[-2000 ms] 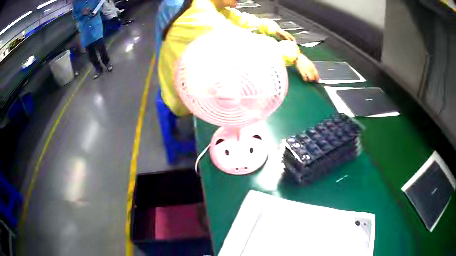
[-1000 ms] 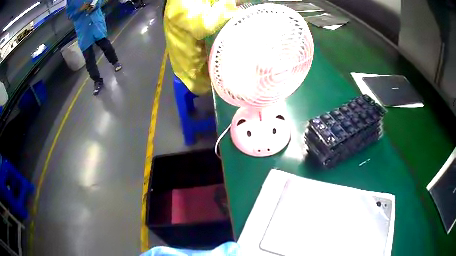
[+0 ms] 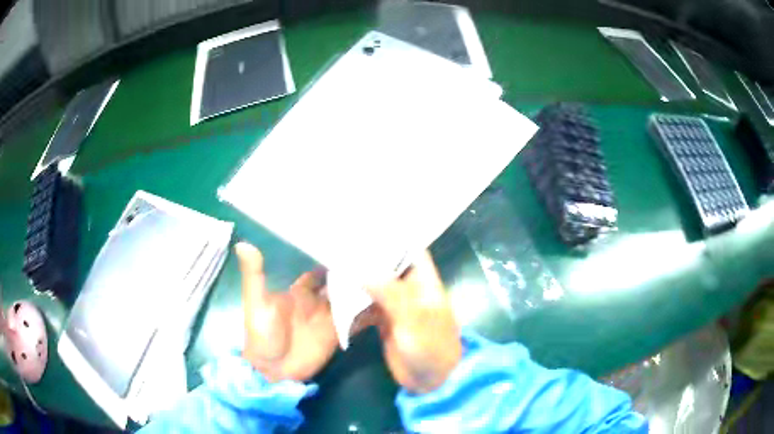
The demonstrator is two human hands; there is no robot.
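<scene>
A white sheet [image 3: 373,161] lies tilted in front of me. A panel corner with small black camera pieces [image 3: 371,47] shows at its far end. My right hand [image 3: 417,318] pinches the sheet's near edge, where a corner bends down. My left hand [image 3: 293,326] is beside that bent corner, thumb apart and palm partly up; its fingertips are partly hidden near the sheet, and I see nothing held in it. The image is blurred around both hands.
A pile of pale panels and white sheets [image 3: 127,297] lies at left, near a dark stack [image 3: 53,229] and pink fan base [image 3: 27,339]. At right are another dark stack [image 3: 570,174], clear film [image 3: 513,254], a grid tray [image 3: 700,169] and a round container [image 3: 687,381]. Dark panels [image 3: 242,75] lie beyond.
The view has swung right, from the fan and aisle to the bench in front. Both hands and blue sleeves now show, with the right hand on a white sheet.
</scene>
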